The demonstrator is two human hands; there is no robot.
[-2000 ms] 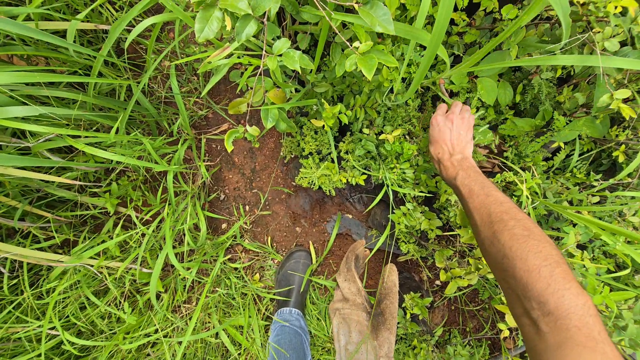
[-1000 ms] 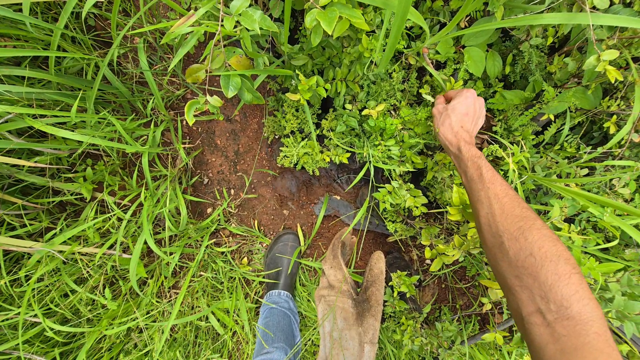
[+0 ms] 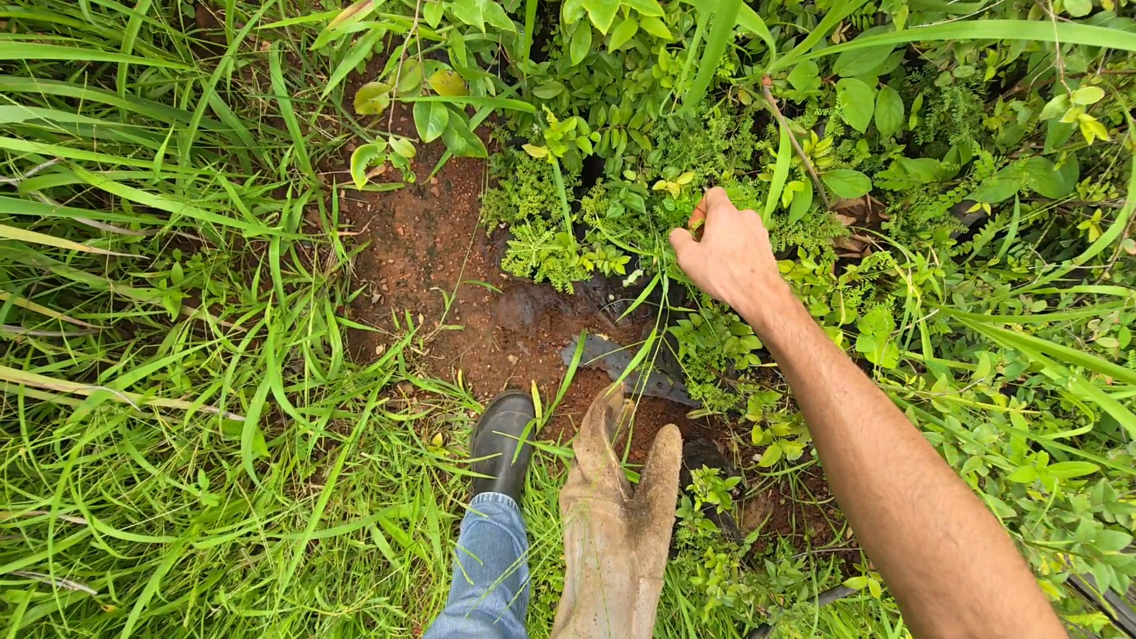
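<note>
My bare right hand (image 3: 729,248) is over the low leafy plants (image 3: 621,204), its thumb and forefinger pinched on a thin green plant stem. Its other fingers are curled and mostly hidden. My left hand (image 3: 621,470) is in a worn tan leather work glove at the bottom middle, thumb and fingers apart. Thin grass blades (image 3: 652,342) cross just in front of the glove, and nothing shows gripped in it. Beyond the glove's fingertips, a torn piece of dark plastic sheet (image 3: 621,364) lies on reddish soil (image 3: 435,257).
A black rubber boot (image 3: 503,444) below a blue jeans leg (image 3: 488,568) stands left of the glove. Tall grass (image 3: 177,355) covers the left side. A bare woody stem (image 3: 794,133) rises beyond my right hand; dense leafy growth (image 3: 1021,355) fills the right.
My right hand has moved left and nearer to my body over the low plants. One second ago it held a green stem farther out. My gloved left hand stays low in the view.
</note>
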